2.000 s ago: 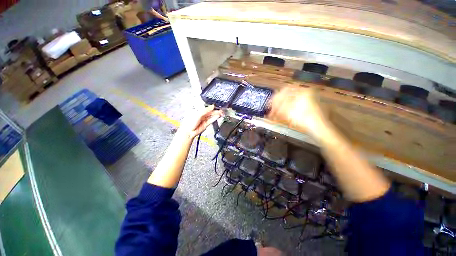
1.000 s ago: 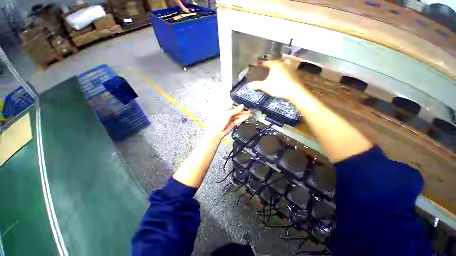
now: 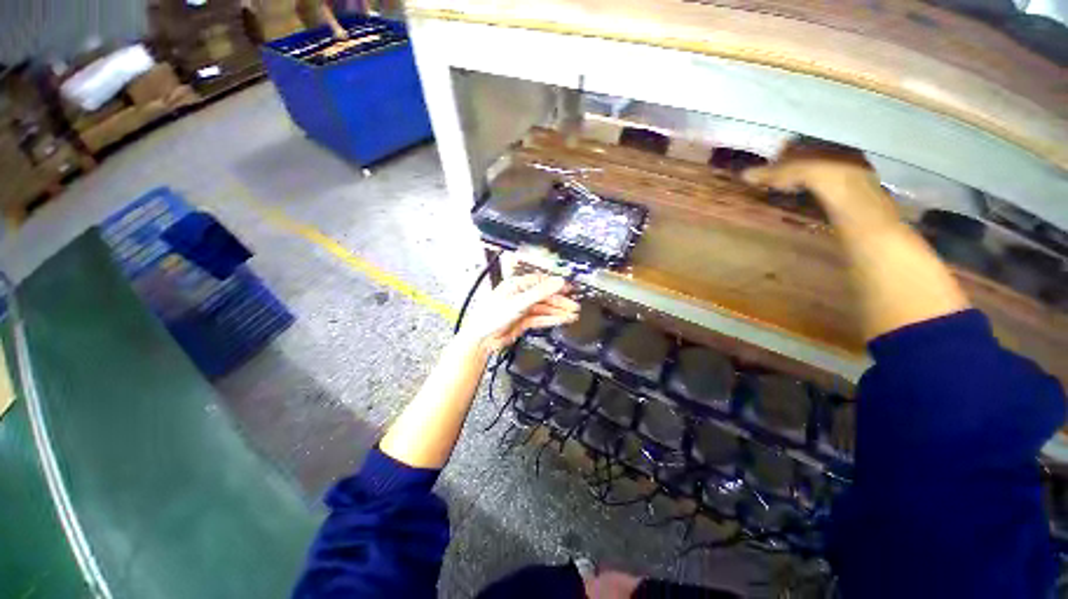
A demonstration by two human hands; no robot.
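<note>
Two black-framed square floodlights lie at the left end of the wooden shelf. The right floodlight (image 3: 595,229) shows a pale, speckled face. A dark floodlight (image 3: 521,197) lies on the left one, covering its face. My left hand (image 3: 527,309) is at the shelf's front edge below them, fingers curled; whether it holds a cable is unclear. A black cable (image 3: 474,290) hangs beside it. My right hand (image 3: 826,185) is blurred, deeper over the shelf, and appears closed around another dark floodlight (image 3: 829,150) in the back row.
More dark lamps (image 3: 954,225) sit along the shelf's back. Below, rows of lamps (image 3: 703,377) have hanging cables. The white rack frame (image 3: 451,129) stands left of the shelf. A green bench (image 3: 152,433), blue pallets (image 3: 223,310) and a blue bin (image 3: 357,100) are farther left.
My right hand has moved right from the left-end floodlights to the back row. The left floodlight's pale face is now covered by a dark one. My left hand stays near the shelf edge.
</note>
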